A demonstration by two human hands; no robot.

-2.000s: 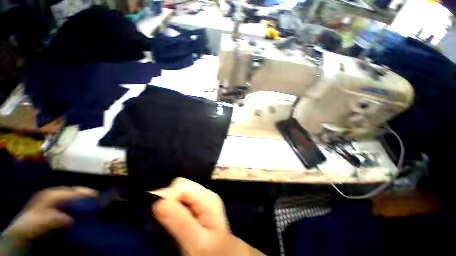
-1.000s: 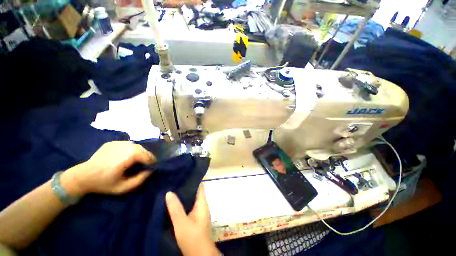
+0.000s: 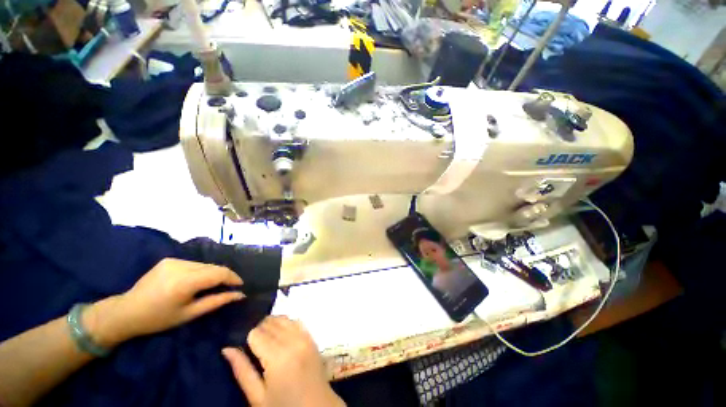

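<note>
The navy garment piece [image 3: 119, 274] lies bunched at the left of the sewing machine [image 3: 358, 163] and hangs over the table's front edge. A black fabric panel [image 3: 256, 269] lies on it, its upper edge just below the presser foot [image 3: 288, 234]. My left hand [image 3: 175, 294] rests on the cloth, with thumb and fingertips at the black panel's left side. My right hand [image 3: 279, 362] is lower, on the cloth near the panel's lower end, with thumb apart from the fingers. Whether either hand pinches the cloth is unclear.
A lit mobile phone [image 3: 438, 266] with a white cable [image 3: 585, 318] lies under the machine arm. Small metal parts [image 3: 557, 266] and a dark red-handled tool [image 3: 525, 273] are at the right end. A dark cloth heap [image 3: 661, 103] stands behind right.
Both hands have moved lower and left from near the needle. The raised, folded cloth now lies flatter, showing the black panel. The view has shifted, with the machine further left.
</note>
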